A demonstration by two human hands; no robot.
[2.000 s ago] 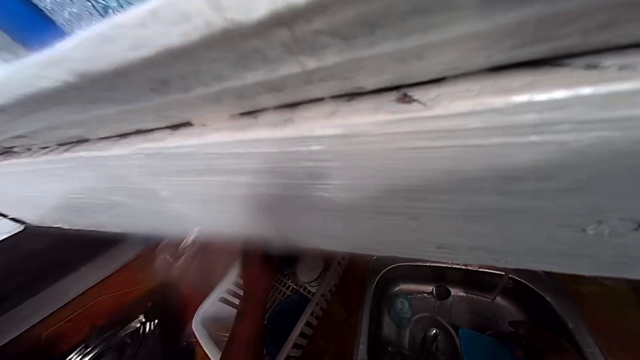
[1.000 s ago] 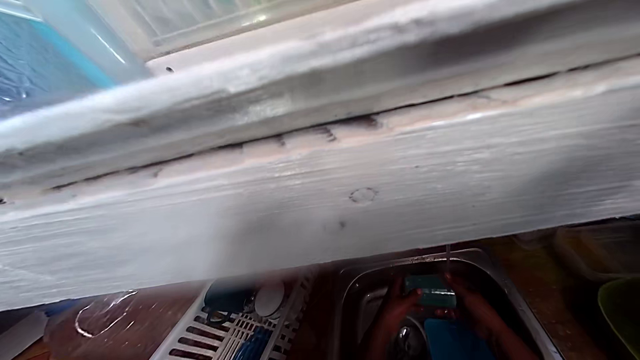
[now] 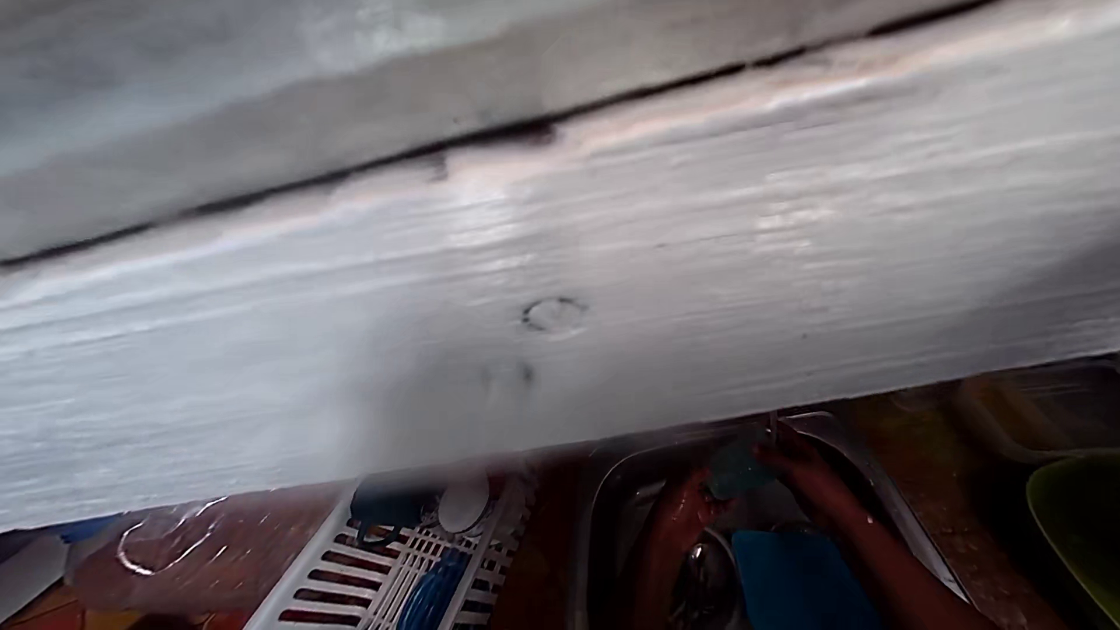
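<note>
Low in the head view, both hands are over a metal sink (image 3: 901, 490). My left hand (image 3: 687, 507) grips one side of a teal container (image 3: 739, 465). On its other side, my right hand (image 3: 792, 459) has its fingers on the same container, beside a thin stream of water (image 3: 773, 427). Below the hands, a blue item (image 3: 801, 577) and a shiny metal dish (image 3: 704, 569) lie in the sink. The scene there is dark, so the container's exact kind cannot be told.
A white-painted wooden beam (image 3: 560, 350) crosses most of the view and hides what is behind it. Left of the sink stands a white plastic dish rack (image 3: 324, 577) with a dark mug (image 3: 385, 506) and a white cup (image 3: 464, 503). A green basin (image 3: 1081, 525) is at the right edge.
Two seconds ago an arm was over the dish rack; one second ago both hands were in the sink with the teal container. The container now appears tilted differently.
</note>
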